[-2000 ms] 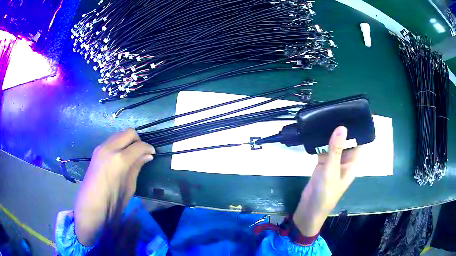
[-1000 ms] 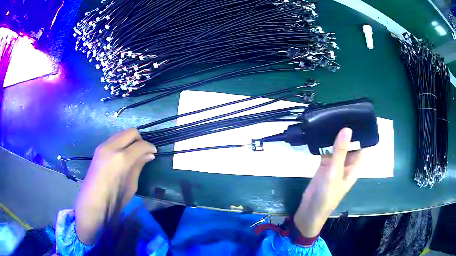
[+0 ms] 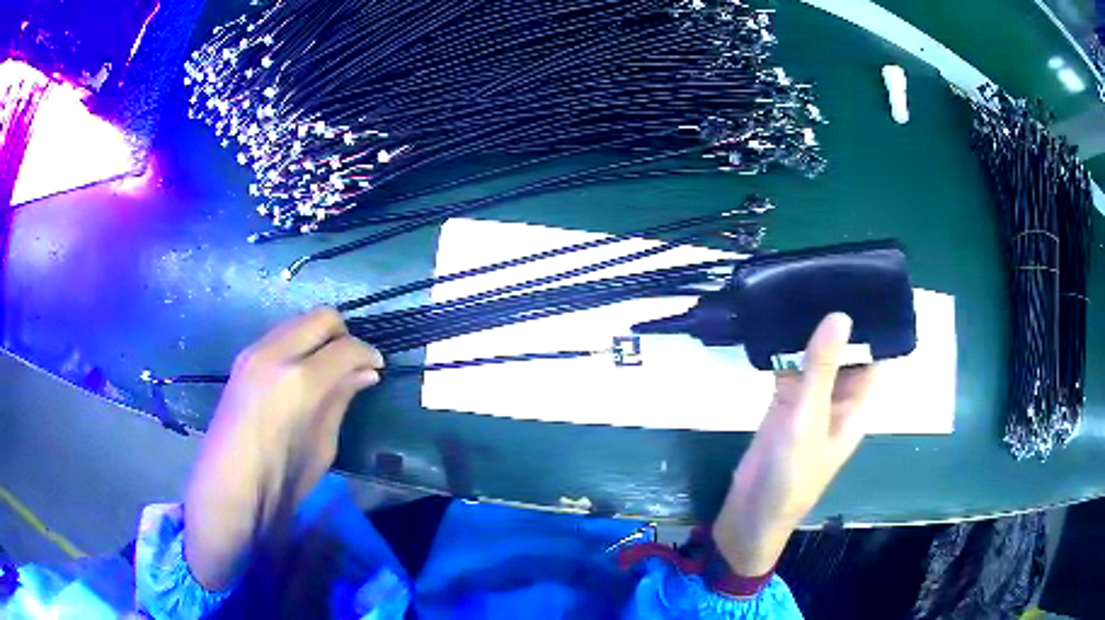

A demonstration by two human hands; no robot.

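My right hand (image 3: 809, 424) holds a flat black glue bottle (image 3: 830, 303) with a small white label, over the right part of the white sheet (image 3: 521, 394). Its black nozzle (image 3: 666, 325) points left, its tip just above and right of the small connector (image 3: 627, 351). That connector is at the right end of a thin black cable (image 3: 509, 360) lying on the sheet. My left hand (image 3: 291, 375) holds this cable between its fingers, near the left ends of several loose cables (image 3: 485, 309). The cable's pale plug end (image 3: 148, 378) sticks out left of my hand.
The main cable pile (image 3: 509, 85) lies behind the sheet on the green bench (image 3: 848, 194). A tied cable bundle (image 3: 1036, 267) is at far right, a small white piece (image 3: 895, 95) behind the bottle. A violet-white glow lights a pale sheet (image 3: 67, 145) at far left.
The nozzle tip has moved from touching or nearly touching the connector to slightly above it, and the bottle has shifted slightly right. My left hand has barely moved.
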